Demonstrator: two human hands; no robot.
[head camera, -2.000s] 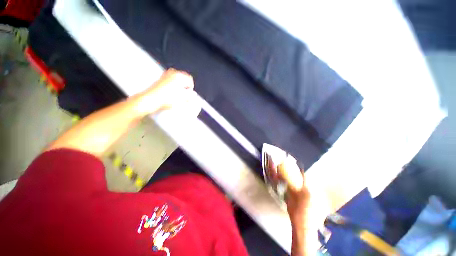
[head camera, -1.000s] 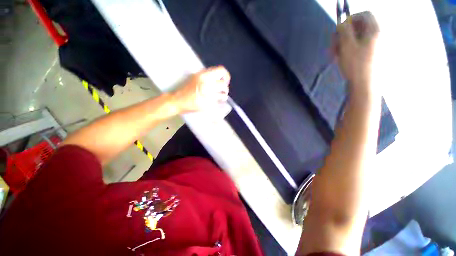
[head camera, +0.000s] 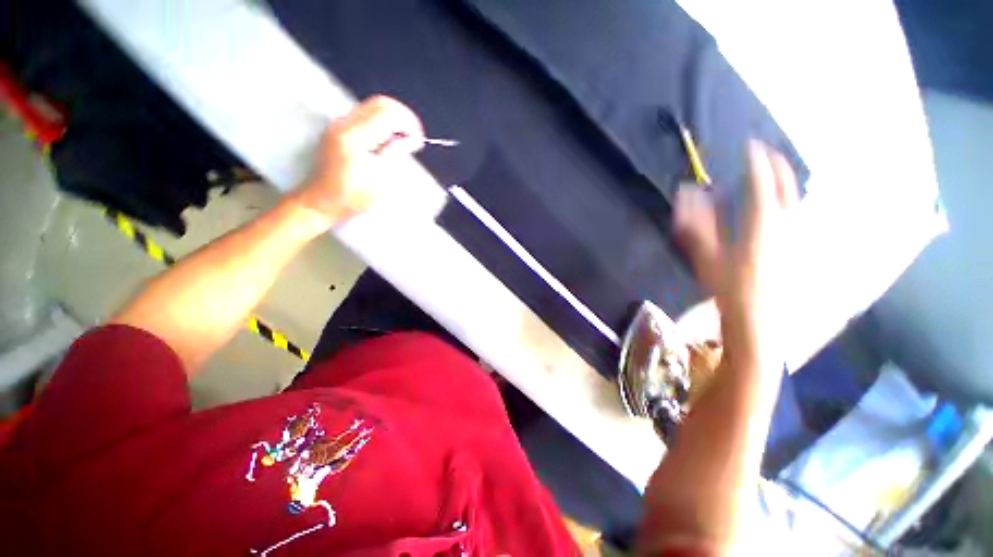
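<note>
Dark cloth (head camera: 534, 185) lies across the white pressing table. A narrow white tape (head camera: 534, 264) lies along its near edge, with its upper end free near my left hand and its lower end at the iron. My left hand (head camera: 365, 152) is closed on a tape end that sticks out between the fingers. The steam iron (head camera: 651, 359) stands on the cloth, partly hidden by my right forearm. My right hand (head camera: 735, 218) is blurred, with fingers apart and empty, just below the yellow-handled snips (head camera: 694, 156) lying on the cloth.
The white table edge (head camera: 468, 310) runs diagonally in front of me. Dark cloth (head camera: 131, 131) hangs beyond it at the left, by a red crate edge (head camera: 41, 118). A dark blue pad (head camera: 800, 408) and a light blue item (head camera: 871, 435) are at the lower right.
The tape is now cut from the end in my left hand. The snips, in my right hand a second ago, lie on the cloth. My right hand has come down towards the iron.
</note>
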